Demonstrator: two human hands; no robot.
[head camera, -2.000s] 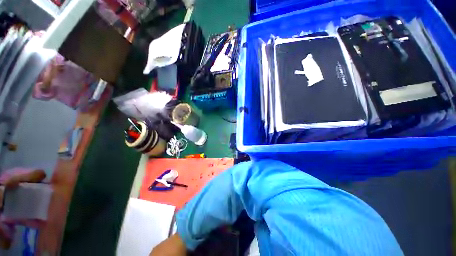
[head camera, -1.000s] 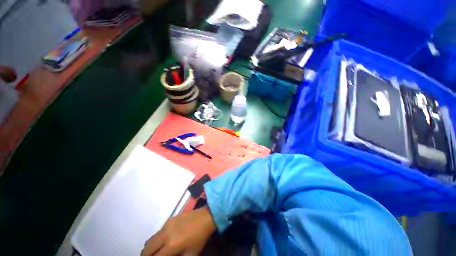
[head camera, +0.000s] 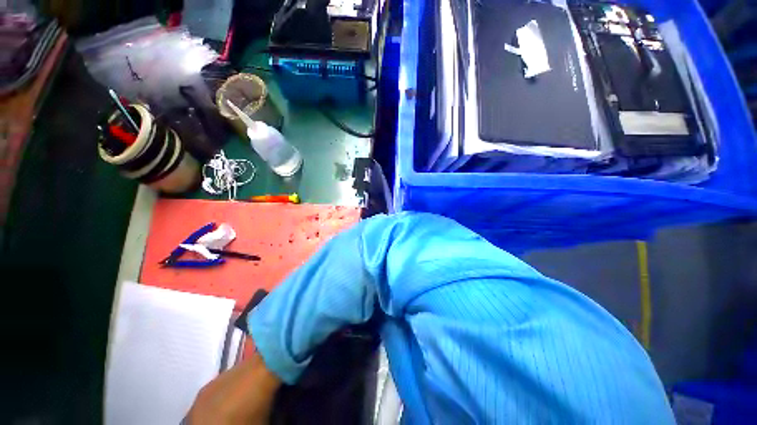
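My right hand (head camera: 232, 397) shows only as a bare wrist and the back of the hand at the bottom edge, below a blue sleeve. Its fingers are cut off, so its grip is hidden. A white stack of sheets (head camera: 166, 353) lies left of it. A dark surface (head camera: 324, 386) shows under my forearm, partly hidden. A small black piece (head camera: 251, 309) lies by my cuff. Blue-handled cutters (head camera: 195, 249) and a thin dark stick (head camera: 241, 256) lie on the red-orange mat (head camera: 307, 232). My left hand is out of view.
A blue crate (head camera: 548, 192) holding black tablet parts (head camera: 535, 91) stands at the right. Beyond the mat are a tool cup (head camera: 153, 158), a clear bottle (head camera: 274, 149), a tape roll (head camera: 241, 95), a white cord (head camera: 226, 174), an orange-yellow screwdriver (head camera: 276, 198) and clear bags (head camera: 141, 62).
The view has swung and come nearer the mat and cup. My right hand, whose fingers showed on the white sheets a second ago, is now mostly cut off by the bottom edge.
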